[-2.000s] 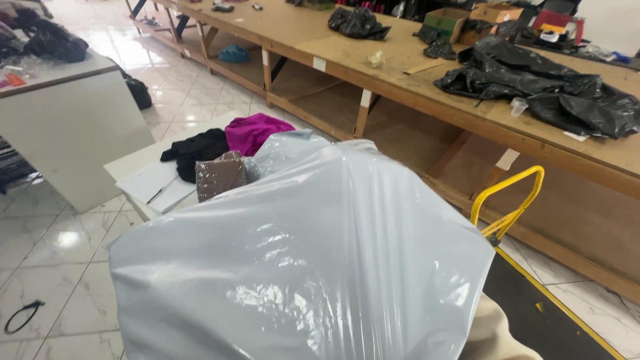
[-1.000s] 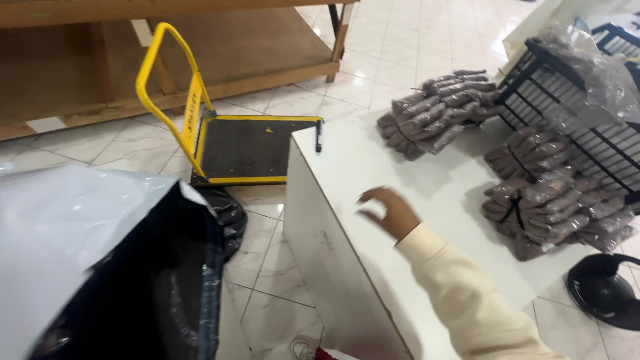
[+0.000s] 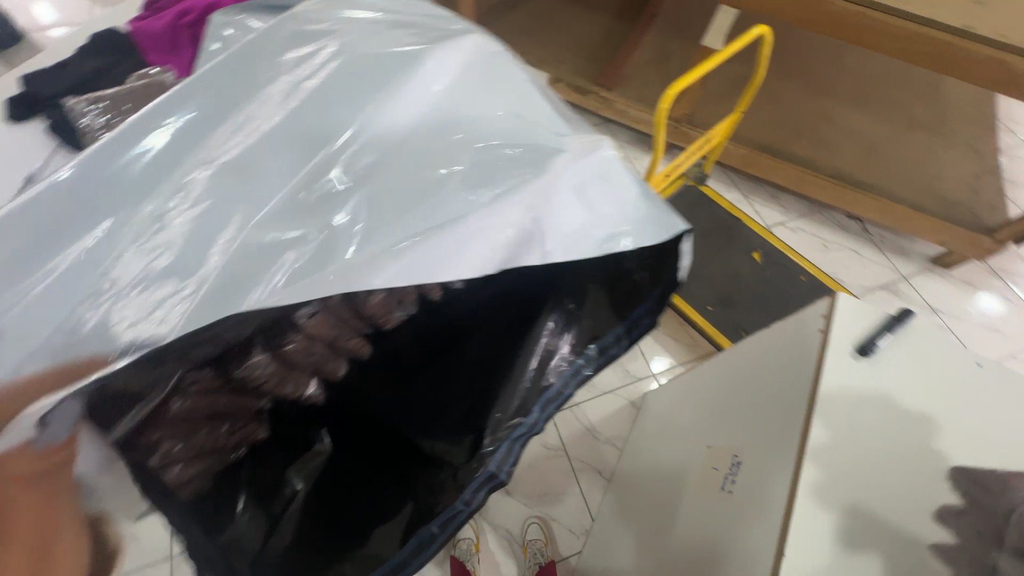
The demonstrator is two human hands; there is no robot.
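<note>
A large pale grey plastic bag (image 3: 384, 160) with a black inside fills the left and middle, its mouth turned toward me. Blurred at the lower left, my left hand (image 3: 48, 464) grips the edge of the bag's mouth. Inside, several brown bundles in clear plastic (image 3: 320, 344) lie along the upper left side. My right hand is out of the frame. A grey-brown bundle (image 3: 984, 512) is partly visible on the white table (image 3: 896, 416) at the lower right.
A black marker (image 3: 884, 332) lies near the white table's corner. Behind stands a platform trolley with a yellow handle (image 3: 664, 120), beside a wooden workbench (image 3: 800, 176). Black cloth (image 3: 80, 72), magenta cloth (image 3: 172, 32) and a plastic-wrapped brown item (image 3: 120, 104) lie at the upper left.
The view has swung back left from the table with the brown bundles. My right hand, over that table a second ago, has left the view. Bundles now show inside the bag's mouth.
</note>
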